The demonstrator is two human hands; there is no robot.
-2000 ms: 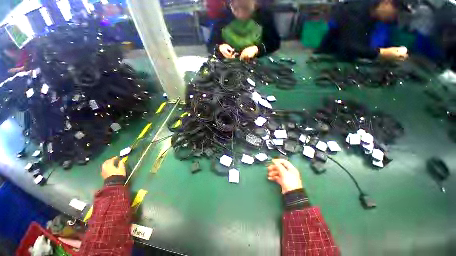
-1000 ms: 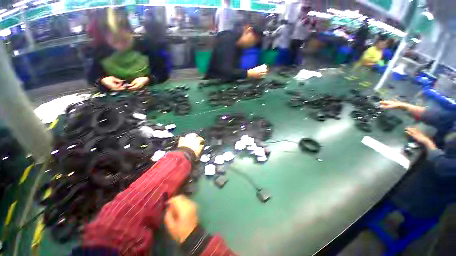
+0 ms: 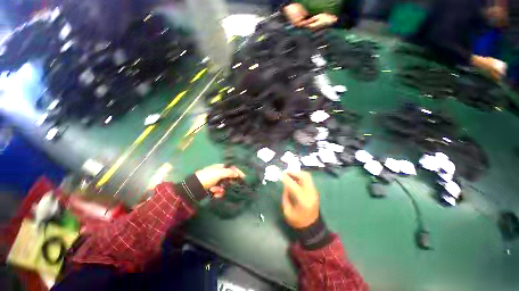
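The view is blurred. My left hand (image 3: 218,178) is at the middle, its fingers closed on a coiled black cable (image 3: 234,199) that hangs below it over the green table. My right hand (image 3: 300,196) is just to the right, fingers up and bent, touching or in front of white square pieces (image 3: 273,173); whether it holds one cannot be told. A large heap of coiled black cables (image 3: 267,91) lies beyond both hands. More white squares (image 3: 326,153) lie along the heap's near edge.
A second dark cable heap (image 3: 131,57) is at upper left, past yellow tape strips (image 3: 128,154) and a pale post (image 3: 215,34). A red crate (image 3: 35,199) is at lower left. Cable piles (image 3: 438,133) lie to the right. Another person's hands (image 3: 310,17) are at the top.
The view swung right, then back left. My left hand has come off my right forearm's near side and now has a coiled cable. My right hand has drawn back from the white squares farther right.
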